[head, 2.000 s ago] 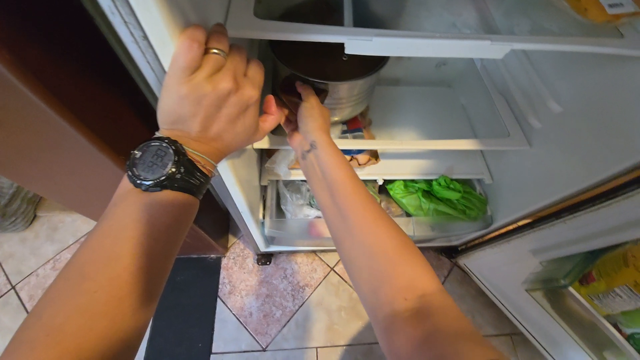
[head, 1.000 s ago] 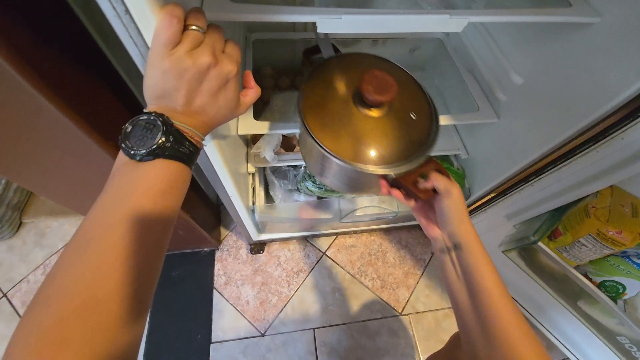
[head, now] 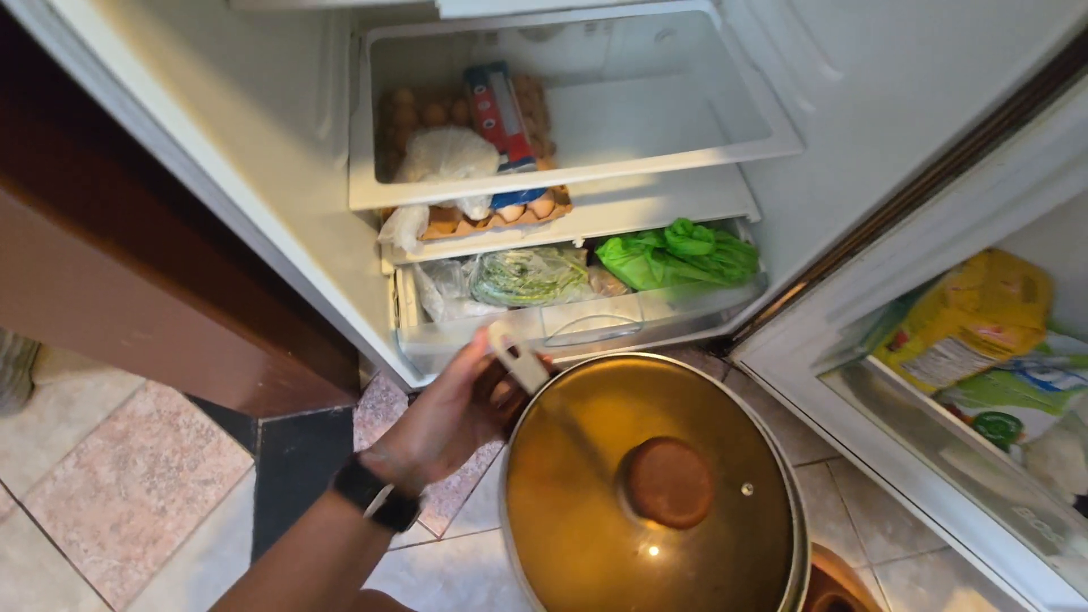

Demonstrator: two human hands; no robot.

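Note:
A large metal pot (head: 803, 552) stands out in front of the open fridge, low in the view. Its amber glass lid (head: 578, 476) has a round brown wooden knob (head: 669, 482) and a metal rim. My left hand (head: 446, 416), with a watch at the wrist, is closed around the brown side handle (head: 501, 391) at the pot's upper left, beside a pale metal piece (head: 518, 359). A second brown handle (head: 837, 586) shows at the pot's lower right, cut off by the frame. My right hand is out of view.
Inside the fridge are a glass shelf (head: 578, 183), an egg carton (head: 489, 223), a narrow red-and-blue box (head: 500, 115), and a bottom drawer (head: 595, 327) with bagged greens (head: 527, 276) and a green bag (head: 680, 255). The open door (head: 909, 484) holds packages; a brown panel (head: 170, 280) stands left.
The pot has come off the fridge shelf and moved down toward me. My left hand has left the fridge's edge and taken hold of a pot handle. My right hand has gone out of view.

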